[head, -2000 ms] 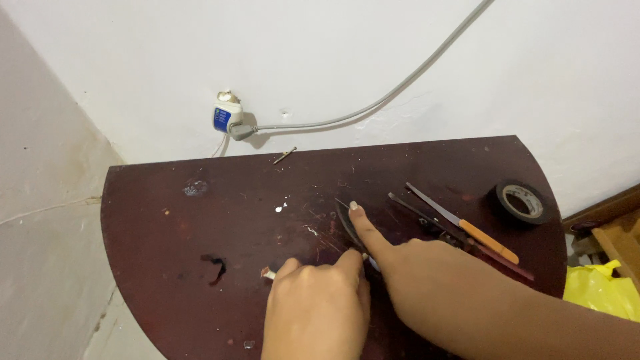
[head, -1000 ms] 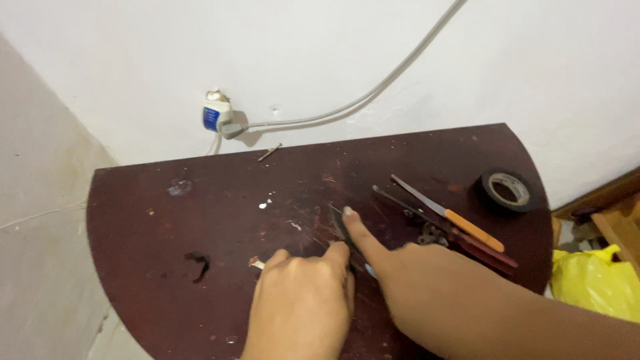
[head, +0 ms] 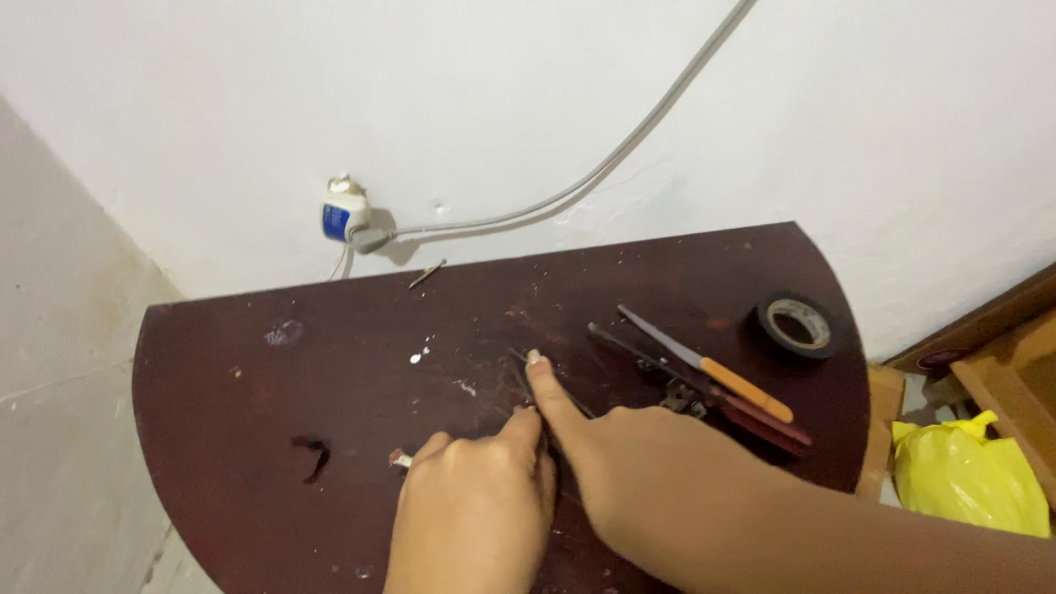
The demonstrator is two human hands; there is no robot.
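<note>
My left hand [head: 474,503] is closed on the dark wooden tabletop [head: 239,396], with the short whitish end of what looks like a wire [head: 401,459] poking out on its left side. Against it lies my right hand [head: 652,478], its index finger stretched along a thin dark blade-like tool [head: 521,378]; the rest of this tool is hidden under the hands. Right of the hands are an orange-handled tool with a grey metal blade [head: 742,388], a dark red-handled tool [head: 763,425] with a thin shaft, and small dark metal parts [head: 683,398].
A roll of black tape [head: 796,327] rests near the right edge. A thin metal piece [head: 427,274] lies at the back edge and a dark strip [head: 315,459] at left. A grey cable [head: 569,198] runs from the wall plug [head: 345,216]. A yellow plastic bag [head: 965,470] is beyond the table.
</note>
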